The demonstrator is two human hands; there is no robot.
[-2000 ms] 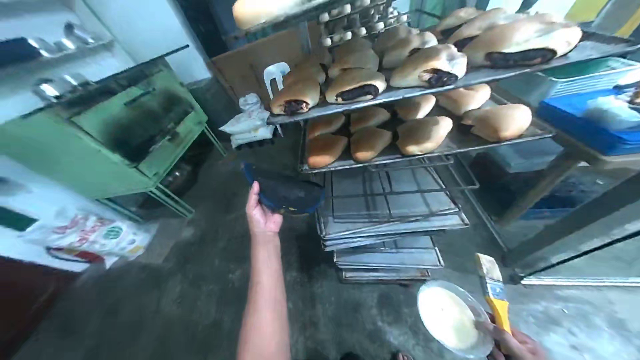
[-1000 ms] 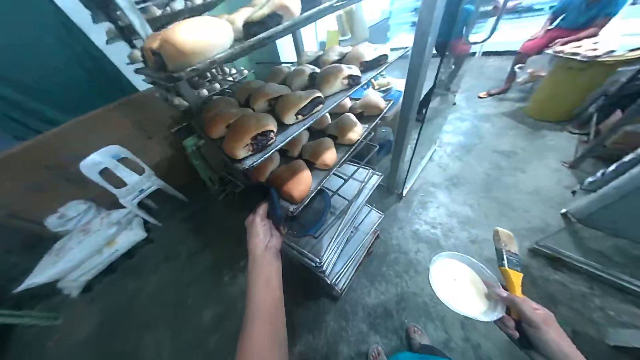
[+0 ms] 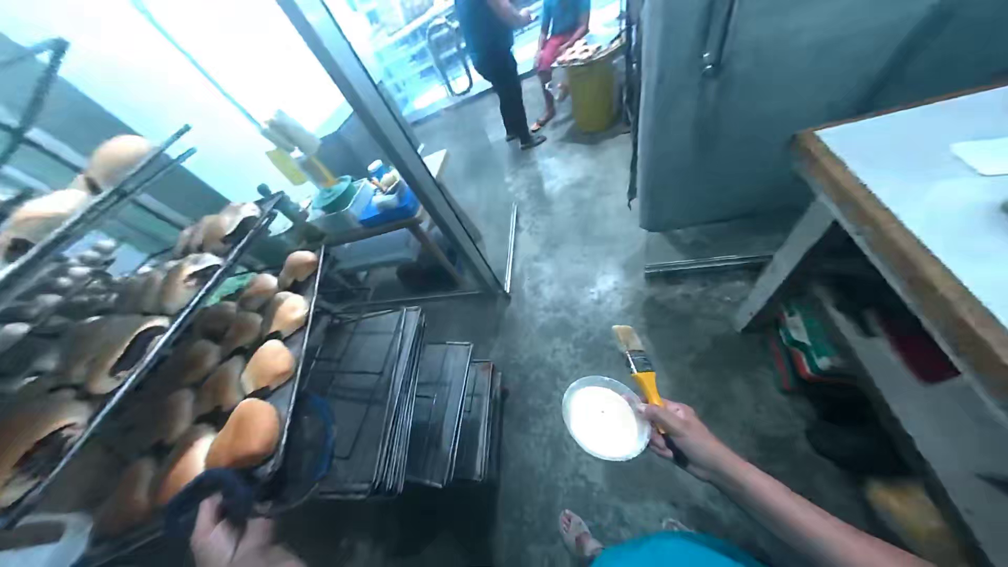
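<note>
My right hand grips a paintbrush with a yellow handle and the rim of a round bowl of whitish liquid; the bristles point up and away. At the lower left, my left hand is closed on a dark cloth, beside the edge of a rack tray. Browned bread rolls lie on that tray, right above the cloth. Filled breads with dark openings fill the tray above it. What the fingers of my left hand do under the cloth is partly hidden and blurred.
Stacked metal trays stand right of the breads. A metal door frame rises behind them, near a small table with a blue container. A wood-edged table is at the right. Two people are beyond the doorway, beside a yellow drum.
The view has swung far to the right, bringing the doorway and wood-edged table in. My left hand, with the dark cloth, is now beside the lower tray of rolls. My right hand still holds brush and bowl.
</note>
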